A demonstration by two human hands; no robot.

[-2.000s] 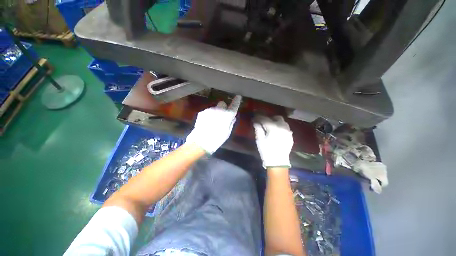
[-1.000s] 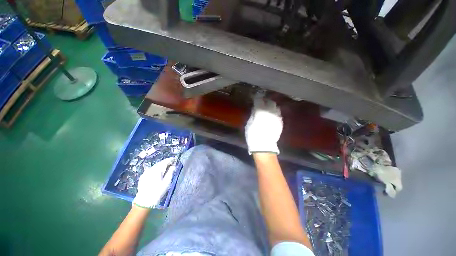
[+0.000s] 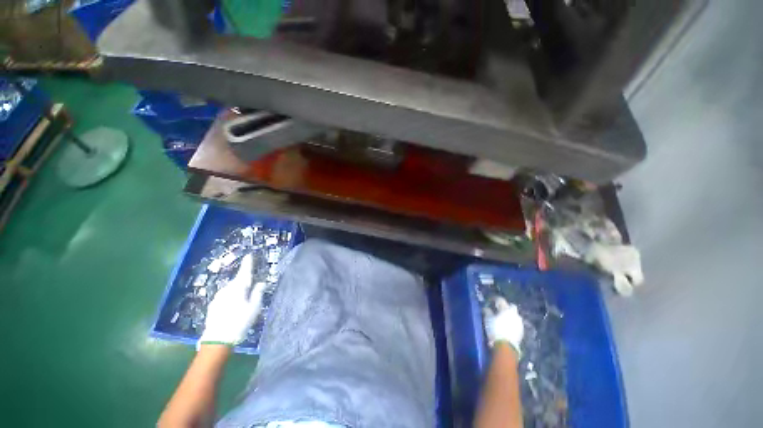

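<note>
My left hand point(image 3: 230, 311), in a white glove with a green edge, is over the small silvery parts point(image 3: 219, 264) in the left blue bin point(image 3: 173, 288). Its fingers point forward, thumb apart; whether it holds a part cannot be told. My right hand point(image 3: 505, 324), also gloved, reaches down into the right blue bin point(image 3: 596, 343) among greyish metal parts point(image 3: 542, 359). Its fingertips are blurred, and whether they grip a part cannot be told. No hand is on the reddish-brown press table point(image 3: 418, 188).
The dark grey press frame point(image 3: 360, 96) crosses above the table. A slotted metal clamp point(image 3: 259, 127) lies at the table's left. A dirty white rag heap point(image 3: 594, 242) and a red stick point(image 3: 541, 238) lie at its right end. A stand base point(image 3: 94, 157) is on the green floor.
My right hand has left the area under the press frame and gone down into the right bin. My left hand went from the table to the left bin and is still there. The view has shifted.
</note>
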